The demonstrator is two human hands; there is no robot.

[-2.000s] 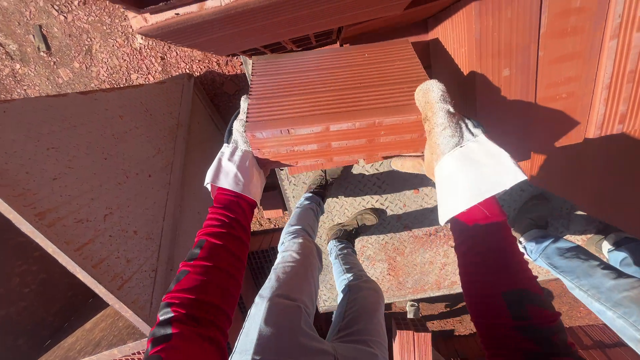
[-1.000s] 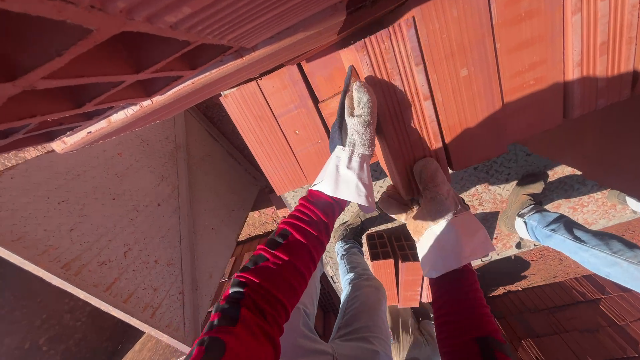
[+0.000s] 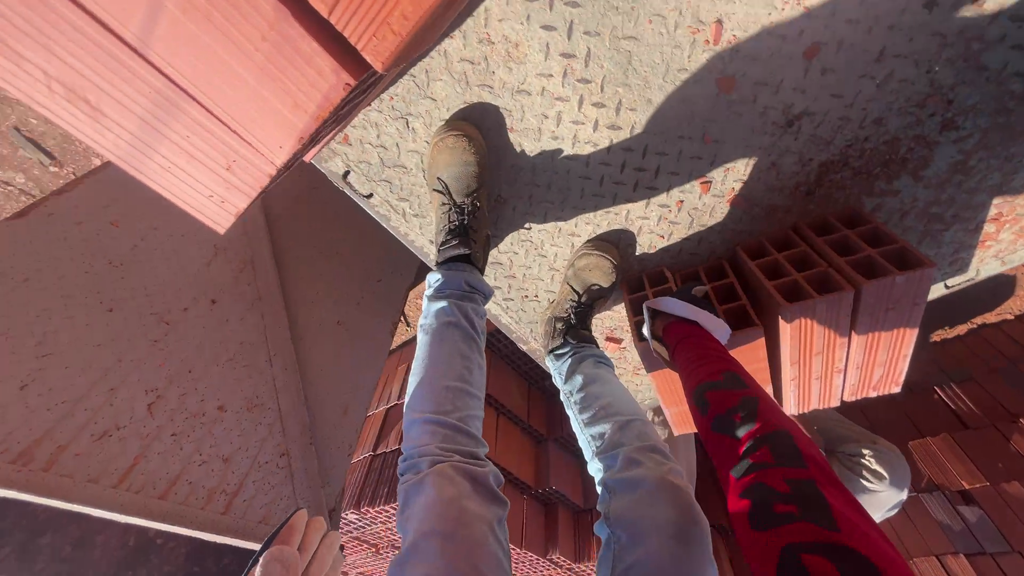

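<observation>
At the bottom edge, only the gloved fingers of my left hand (image 3: pixel 300 548) show, loosely spread, with nothing visible in them. My right arm, in a red sleeve with black marks, reaches down to upright hollow clay bricks (image 3: pixel 748 352). My right hand (image 3: pixel 698 299), in a dark-looking glove, is at the top of these bricks; the white cuff hides most of it, so its grip does not show. Two more hollow clay bricks (image 3: pixel 852 320) stand just to the right, their openings upward. At the upper left is a stack of ribbed clay bricks (image 3: pixel 200 88).
My boots (image 3: pixel 460 188) stand on a diamond-plate metal platform (image 3: pixel 592 72) with brick chips. Its edge drops away at the left, beside a large sloping panel (image 3: pixel 144 344). Stacked bricks (image 3: pixel 512 392) lie below. At the lower right is a pale rounded cloth thing (image 3: pixel 864 464), partly hidden.
Both hands have left the brick they touched on the stack a second ago. My right hand is now at the upright bricks; my left is at the bottom edge. The view has swung down.
</observation>
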